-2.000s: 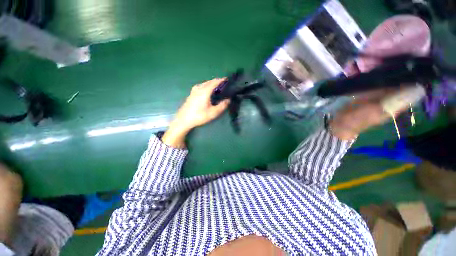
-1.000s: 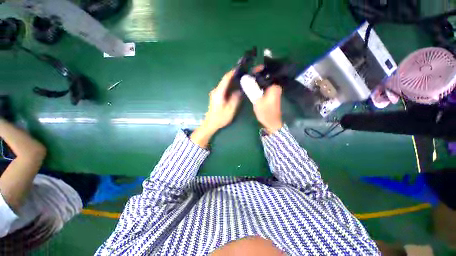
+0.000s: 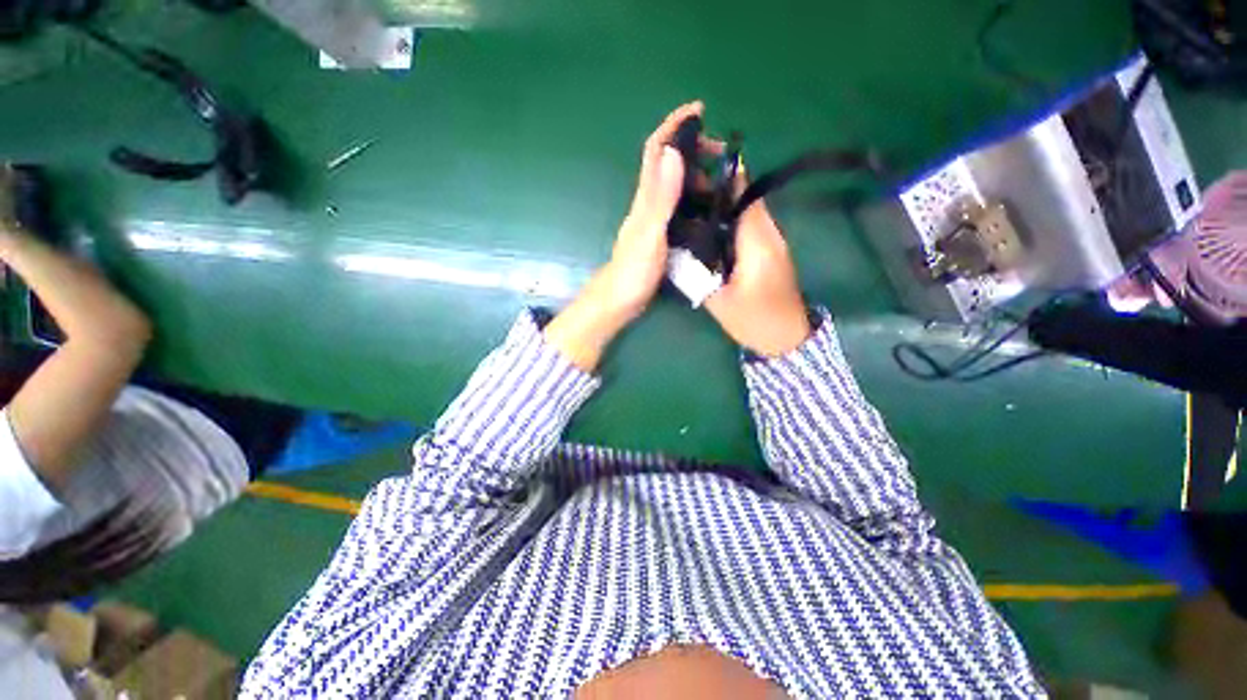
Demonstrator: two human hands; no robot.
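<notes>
A small black housing with a thin curved black arm sticking out to the right is held between both hands above the green bench. My left hand grips its left side, fingers pointing away from me. My right hand grips its right side. White finger covering shows at the lower edge of the piece, by my right hand. The palms and fingers hide much of the housing.
A white screw feeder stands at right, with a black screwdriver, cable loops and a pink fan beside it. A black headband and a thin metal pin lie at left. Another person's arm is at far left.
The screwdriver left my right hand and rests at right. My right hand came over to join my left on the black piece. The piece has since been turned between the hands.
</notes>
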